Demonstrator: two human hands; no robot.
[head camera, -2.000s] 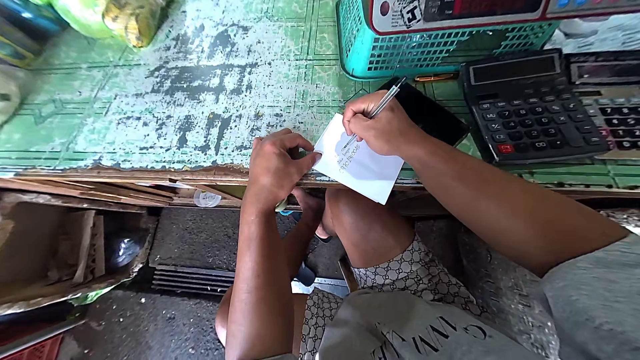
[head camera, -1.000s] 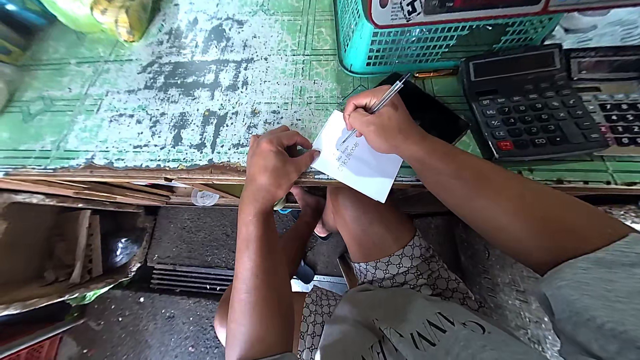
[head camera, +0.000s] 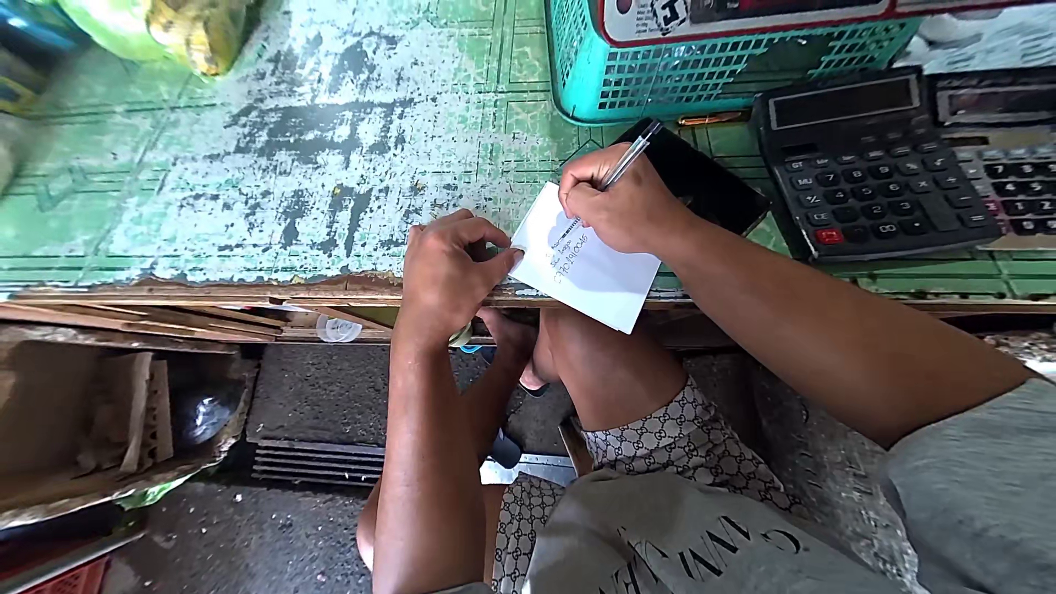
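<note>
A small white pad of paper (head camera: 606, 285) lies tilted at the front edge of the green worn tabletop (head camera: 371, 173), its near corner hanging over. Handwriting and a printed mark show on its upper part. My right hand (head camera: 619, 198) grips a clear ballpoint pen (head camera: 631, 157) and rests on the pad's upper right; the pen's tip is hidden behind my fingers. My left hand (head camera: 458, 268) is at the pad's left side, thumb at the corner of the paper and fingers curled. Partly under my right hand lies a flat black device (head camera: 701, 181), perhaps a phone or tablet.
A black desk calculator (head camera: 874, 165) stands right of the black device, with a second calculator (head camera: 1019, 173) beside it. A teal plastic basket (head camera: 582, 74) is at the back, an orange pen (head camera: 714, 119) before it. Plastic bags (head camera: 124, 29) sit at the far left; a cardboard box (head camera: 49, 412) is below.
My right hand has stayed on the pad with the pen, shifting only slightly. My left hand remains at the paper's left corner.
</note>
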